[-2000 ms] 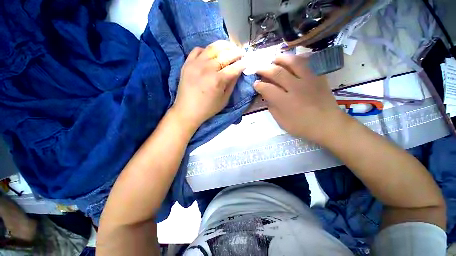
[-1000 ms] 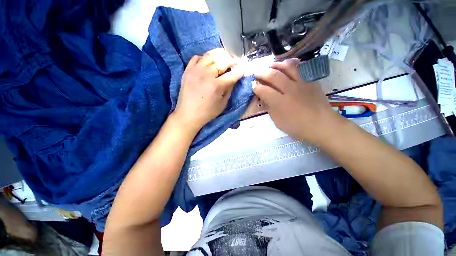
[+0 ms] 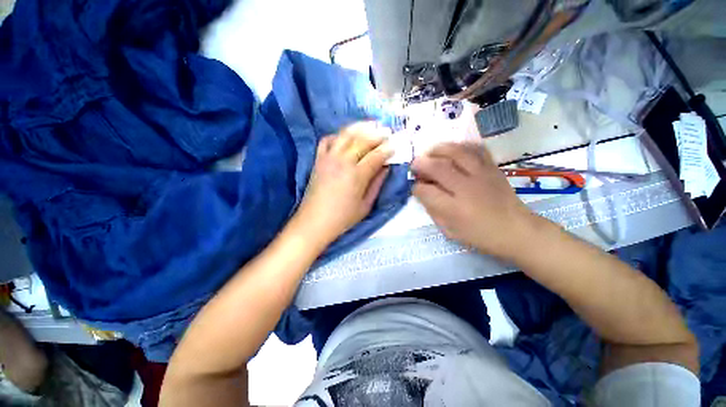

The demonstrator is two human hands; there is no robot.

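The blue garment (image 3: 191, 215) lies in a large heap over the left of the table, its edge running under both hands. My left hand (image 3: 346, 179) presses and grips the garment edge left of the needle area. My right hand (image 3: 466, 195) has its fingertips at the right end of that edge, pinched on it; what lies between the fingers is blurred. A small white label (image 3: 402, 147) shows between the hands, washed out by the lamp. The sewing machine head (image 3: 446, 40) stands above, with the needle area (image 3: 414, 103) just beyond my fingertips.
Orange and blue thread snips (image 3: 549, 180) lie right of my right hand. A dark tray (image 3: 665, 127) with white printed slips (image 3: 694, 155) is at far right. A ruler strip (image 3: 382, 274) runs along the front edge. More blue cloth hangs below right. Another person's arm (image 3: 20, 354) shows lower left.
Both hands and the garment edge have come back toward me, away from the needle. The metal plate under the machine head now shows. The view has shifted slightly.
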